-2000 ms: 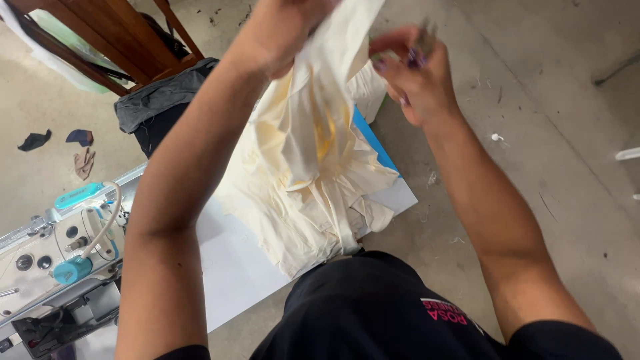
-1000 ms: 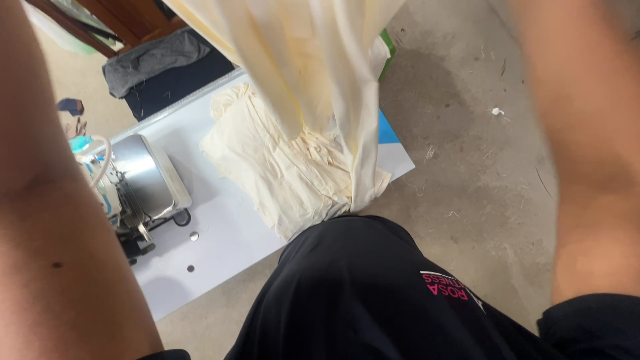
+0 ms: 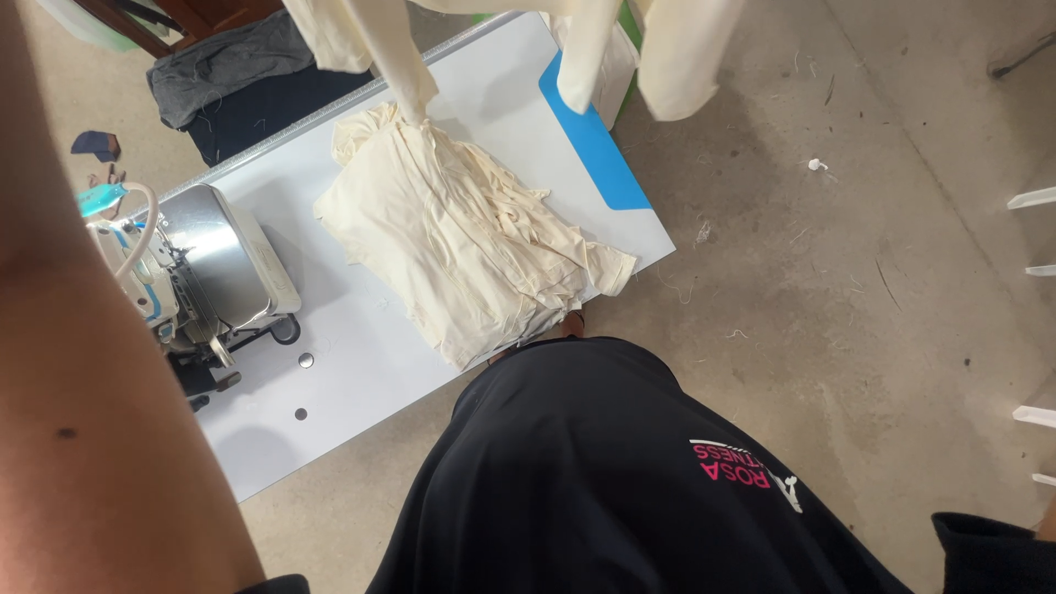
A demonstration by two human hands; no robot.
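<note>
Neither of my hands is in the frame; only my left arm shows, along the left edge. Cream fabric (image 3: 685, 49) hangs in from the top edge, its lower ends dangling above the far part of the table; what holds it is out of view. Below it, a pile of cream cloth pieces (image 3: 462, 239) lies crumpled and layered on the white sewing table (image 3: 363, 338), reaching the edge nearest my body. A sewing machine (image 3: 223, 256) with a shiny metal cover stands left of the pile.
Grey cloth (image 3: 239, 66) and dark cloth (image 3: 264, 115) lie beyond the table's far edge, near a wooden chair (image 3: 219, 21). White legs (image 3: 1035, 417) of some object stand at the far right. Thread scraps and a small white scrap (image 3: 817, 165) dot the concrete floor.
Two seconds ago both hands were in view at the top with the cream fabric; they are now out of frame. The hanging fabric has moved up, uncovering more of the pile and the blue table corner.
</note>
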